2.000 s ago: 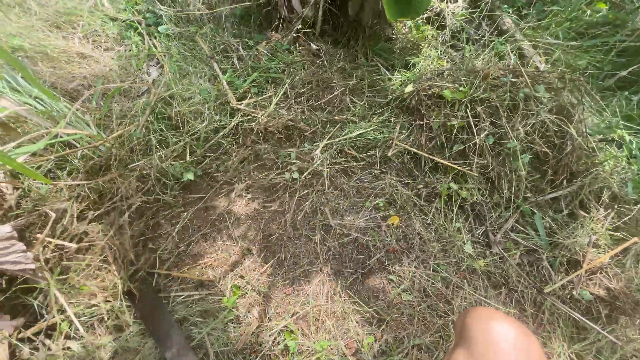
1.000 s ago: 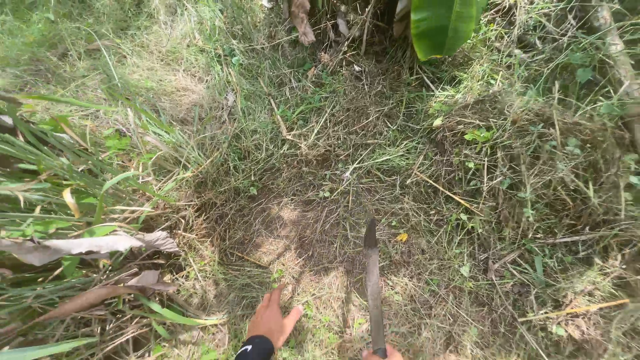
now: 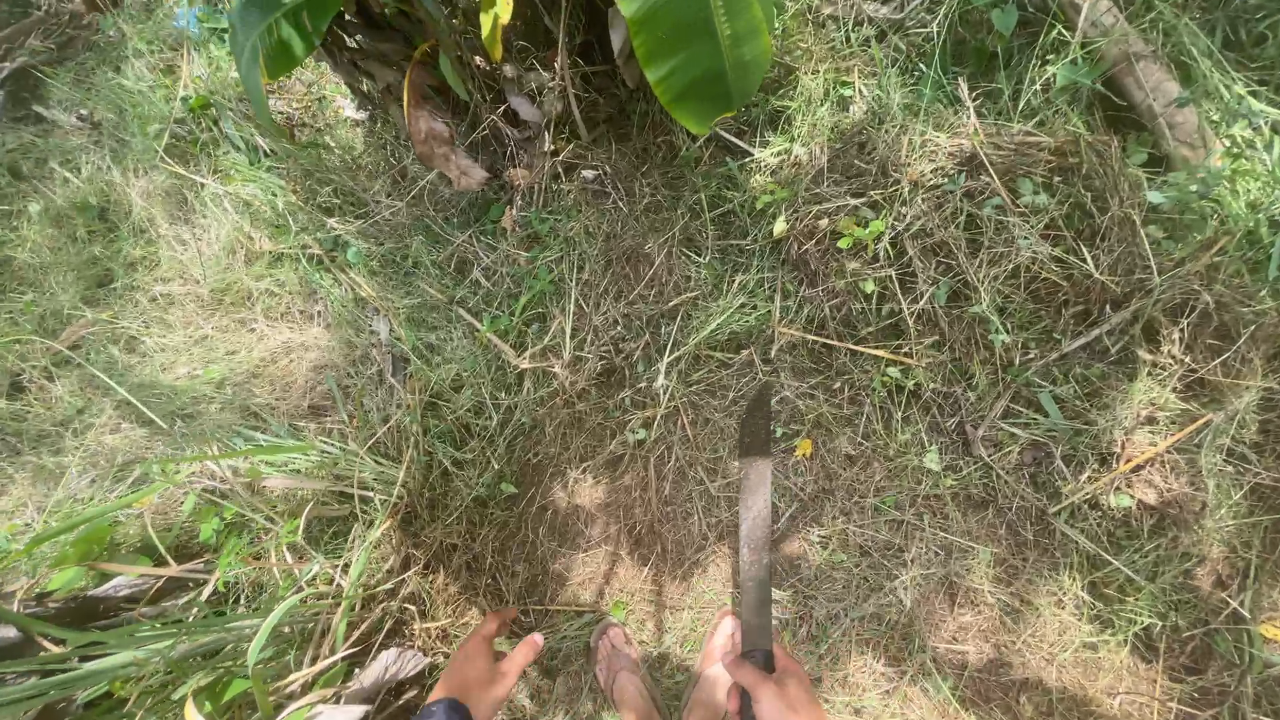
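My right hand [image 3: 772,688], low and right of centre, grips the dark handle of a machete [image 3: 756,540]. Its long blade points up and away over cut grass, and its tip looks darker than the rest. Left of my feet, my left hand [image 3: 484,668] is held with thumb and fingers apart and nothing in it; a dark band is at its wrist. Dry and green cut grass [image 3: 640,400] covers the ground around the blade, with a small yellow leaf [image 3: 803,448] just right of it.
My sandalled feet [image 3: 625,670] stand between the hands. Broad green leaves [image 3: 700,55] hang at the top beside dry brown ones [image 3: 440,150]. A log [image 3: 1150,90] lies upper right. A grass heap [image 3: 980,220] rises at the right, and long-bladed grass [image 3: 110,640] grows lower left.
The blade was at lower left two seconds ago; by one second ago it pointed forward in my right hand, with my left hand in view. Both feet now show. The view has shifted.
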